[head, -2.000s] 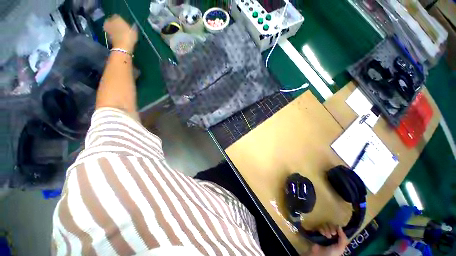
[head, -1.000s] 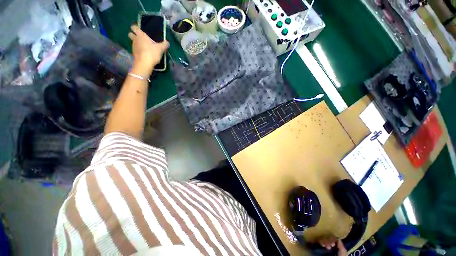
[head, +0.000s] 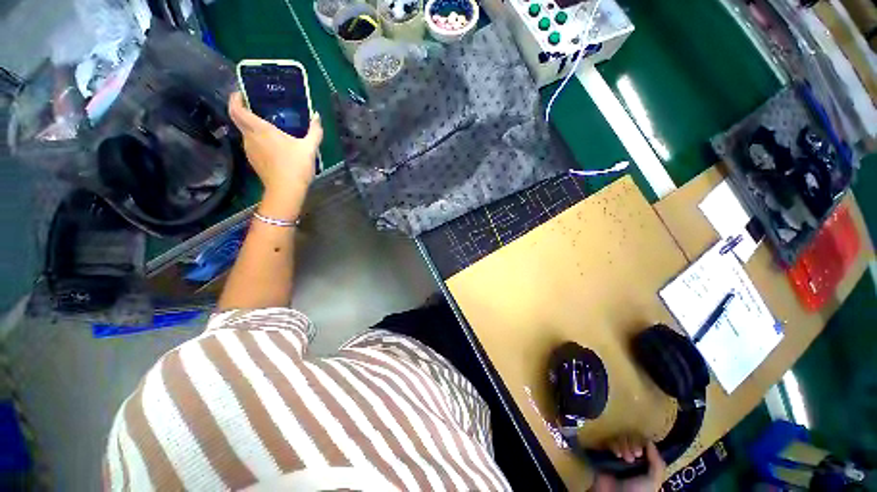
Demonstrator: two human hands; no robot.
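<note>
My left hand (head: 279, 154) holds a phone (head: 276, 96) with a pale green case, its screen lit and facing up, over the left side of the bench. Black headphones (head: 685, 423) lie on the brown cardboard (head: 538, 279) at the lower right. The near ear cup (head: 579, 382) has a glossy outer face with a light mark; the other cup lies to its right. My right hand (head: 630, 463) is at the frame's bottom edge, partly cut off, with its fingers on the headband.
A patterned grey pouch (head: 452, 144) lies beyond the cardboard. A record sheet (head: 723, 317) with a pen is on the right. A parts tray (head: 784, 173) sits over a red tray (head: 825, 255). Bagged headphones (head: 144, 183) are at left; small tubs and a test box (head: 567, 38) are at the back.
My left hand has reached the phone, picked it up and brought it nearer to me; its screen is now lit. My right hand stays at the headband.
</note>
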